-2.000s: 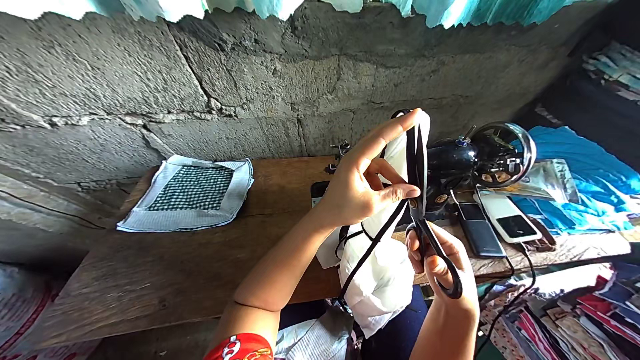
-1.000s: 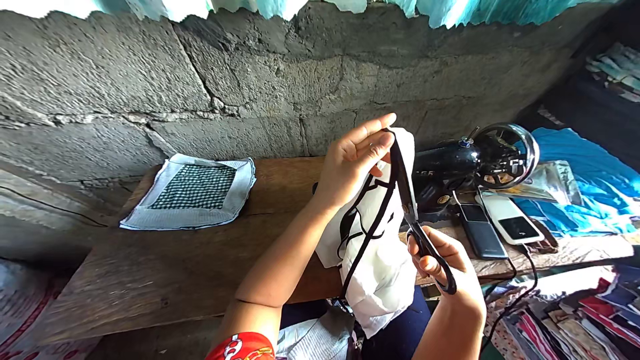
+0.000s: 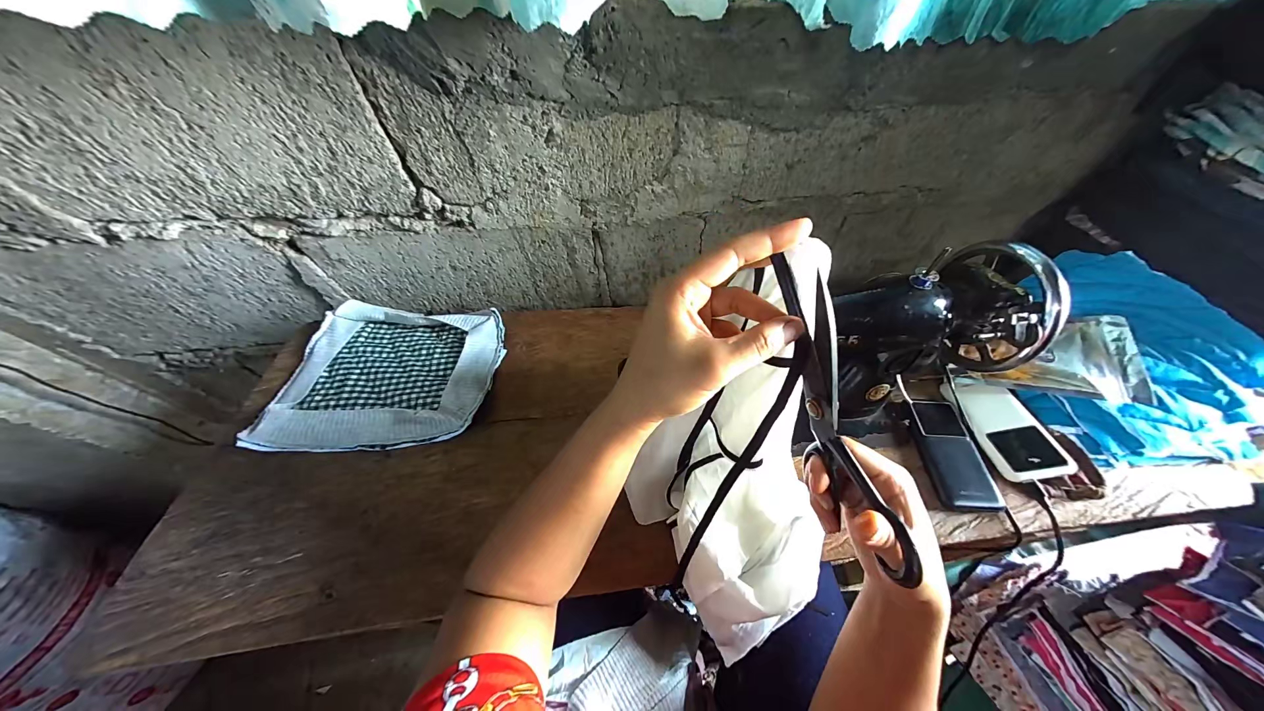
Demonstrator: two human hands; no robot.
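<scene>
My left hand (image 3: 706, 331) pinches the upper end of a white cloth (image 3: 755, 504) and its black cord-like trim (image 3: 736, 464) between fingers and thumb. The cloth hangs down toward my lap, with thin black strands looping over it. In my right hand (image 3: 879, 523) is a pair of black-handled scissors (image 3: 822, 385), points upward. Their blades stand slightly apart alongside the black trim, just right of my left fingertips. Whether the trim lies between the blades I cannot tell.
A black sewing machine (image 3: 889, 321) stands on the wooden table (image 3: 395, 533) behind my right hand. Beside it lie a dark phone (image 3: 953, 459), a white device (image 3: 1012, 430) with cables, and blue fabric (image 3: 1175, 365). A checked cloth square (image 3: 385, 365) lies at left; folded fabrics (image 3: 1116, 632) sit lower right.
Compared with one second ago, the scissor blades have parted, and my left fingers have spread along the black trim, with the fingertips pointing up.
</scene>
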